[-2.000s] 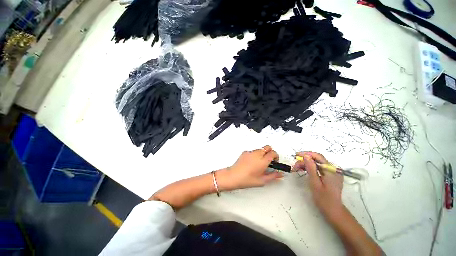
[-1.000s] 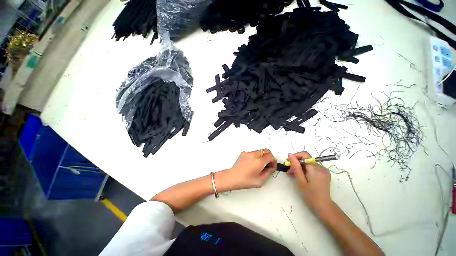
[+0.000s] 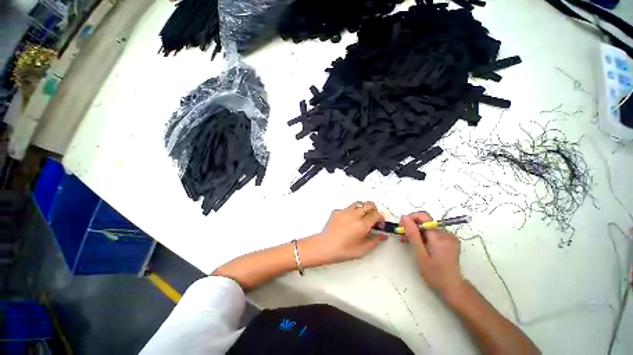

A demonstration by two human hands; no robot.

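Observation:
My left hand point(image 3: 352, 232) pinches a short black fabric tab point(image 3: 389, 227) between thumb and fingers, low over the table in front of me. My right hand point(image 3: 436, 249) holds a yellow trimming pen point(image 3: 428, 225) like a pencil. Its grey end points right and its other end is at the tab. The exact contact is too small to tell. The main tab pile point(image 3: 399, 97), a large loose black heap, lies beyond my hands.
A clear plastic bag of tabs point(image 3: 239, 104) lies left on the white table point(image 3: 132, 149). Thread clippings point(image 3: 541, 166) lie right of the pile. A power strip point(image 3: 615, 80) is at the right edge. A thin cord point(image 3: 501, 277) runs across the right side. A blue bin point(image 3: 94, 236) stands lower left.
Since two seconds ago, both hands have come closer together and the pen has moved left to the tab. In the last second, the hands have barely moved. The camera view has shifted slightly.

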